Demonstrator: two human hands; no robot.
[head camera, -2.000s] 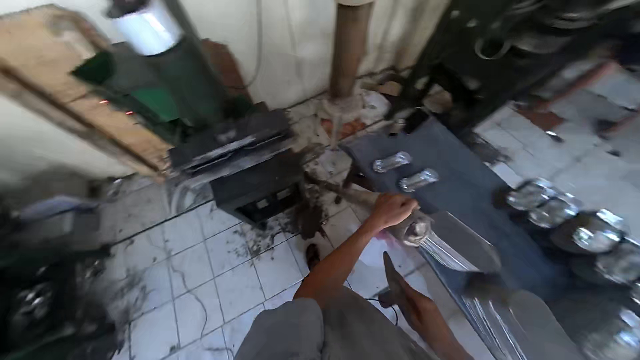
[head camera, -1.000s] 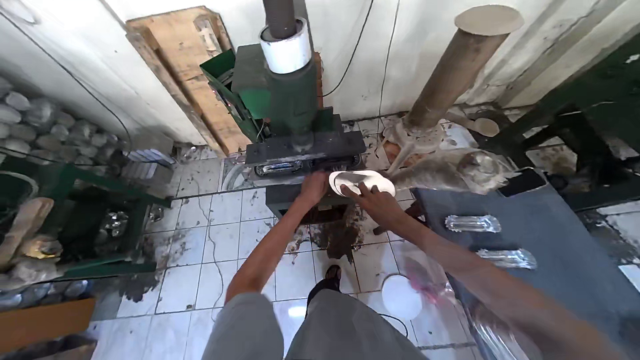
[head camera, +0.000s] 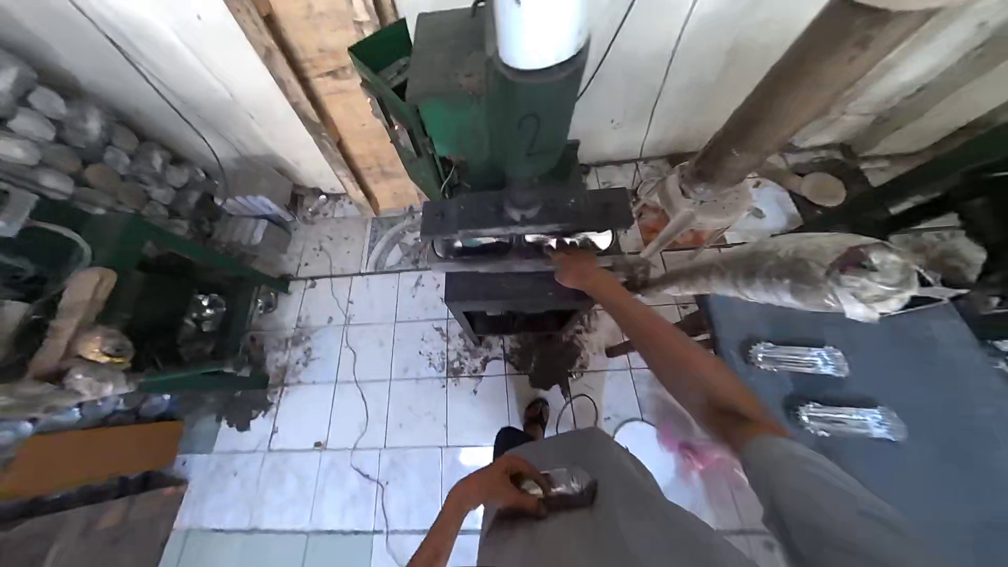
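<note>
My left hand (head camera: 508, 487), low in the view over my lap, holds a small shiny, clear-looking object (head camera: 568, 487) whose exact kind cannot be told. My right hand (head camera: 575, 268) reaches forward to the front of a green press machine (head camera: 531, 134). Its fingers are at the right one of two shiny oval recesses (head camera: 568, 239) between the machine's dark metal plates; whether they grip something cannot be told. The left recess (head camera: 474, 246) lies beside it, darker inside. Two shiny ribbed pieces (head camera: 799, 359) lie on the dark table (head camera: 921, 488) at the right.
A plastic-wrapped roll-like object (head camera: 780, 272) extends over the table's back edge. Behind it slants a brown post (head camera: 780, 94). At the left are a green metal frame (head camera: 205, 382) and a pile of wrapped rounded pieces (head camera: 79, 142). A cable (head camera: 354, 378) crosses the tiled floor.
A second ago both hands were together at a pale oval piece before the press. My left hand has since drawn back to my lap, and my right hand is at the right recess.
</note>
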